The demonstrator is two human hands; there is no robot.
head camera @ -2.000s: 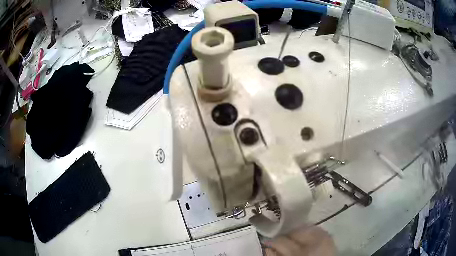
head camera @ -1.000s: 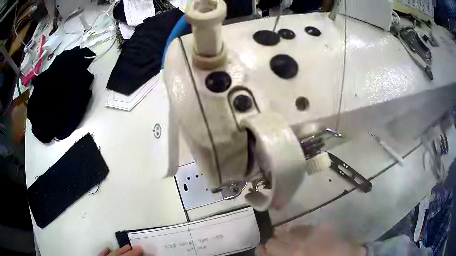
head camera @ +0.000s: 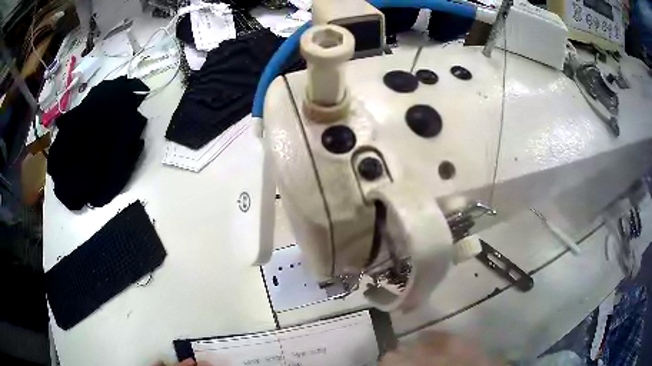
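Observation:
A white paper template (head camera: 286, 348) with printed lines and writing lies over a dark fabric piece (head camera: 184, 349), whose edges show at the left, top and right. They lie at the bottom, in front of the needle plate (head camera: 297, 286), cut off by the picture's edge. My left hand (head camera: 175, 363) shows only as fingertips at the template's lower left; its grip is hidden. My right hand (head camera: 436, 352) is blurred and cut off at the fabric's right end; its grip is unclear. The presser foot (head camera: 342, 286) is partly hidden under the cream sewing machine head (head camera: 386, 157).
A ribbed dark panel (head camera: 107, 264) and a black pile (head camera: 96, 143) lie at left. Black pieces (head camera: 221, 86) lie on white pattern paper behind. Snips (head camera: 506, 266) and a thin white stick (head camera: 556, 230) lie right of the needle. Plaid fabric (head camera: 620, 325) is at lower right.
From one second ago, the view has shifted, so machine and template sit lower and less of both hands shows. Two seconds ago no left hand was in view. The template stays before the needle.

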